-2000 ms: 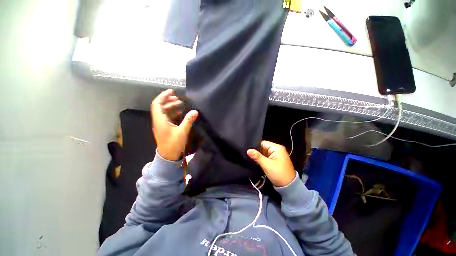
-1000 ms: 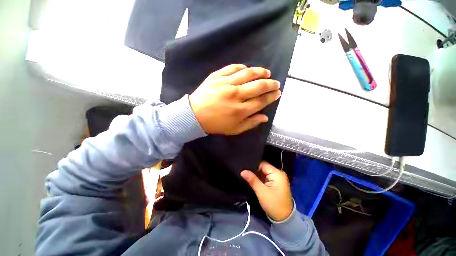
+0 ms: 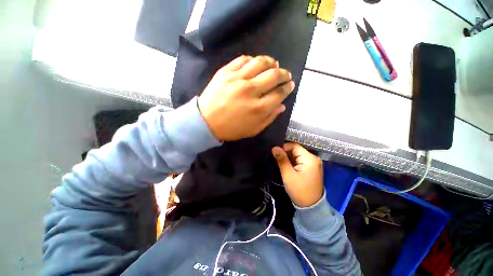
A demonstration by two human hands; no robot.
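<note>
A dark fabric panel (image 3: pixel 232 156) runs from the table over its front edge to my lap. My left hand (image 3: pixel 246 97) lies across it near the table edge, palm down, with bent fingers near the panel's right side; whether they pinch the cloth is hidden. My right hand (image 3: pixel 300 172) pinches the panel's right edge between thumb and fingers, lower down and just off the table edge. The cloth wrinkles left of my left hand.
A flat dark cut panel (image 3: pixel 159 27) lies at the table's upper left. Thread snips (image 3: pixel 378 51) and a black phone (image 3: pixel 432 97) with a white cable lie at right. Yellow-gold metal (image 3: pixel 325 9) sits beside the cloth. A blue crate (image 3: pixel 427 207) stands below the measuring-tape table edge (image 3: pixel 373 159).
My left hand has moved from beside the panel's left edge to on top of it, and its fingers are now more bent. My right hand stays at the right edge. The view has shifted.
</note>
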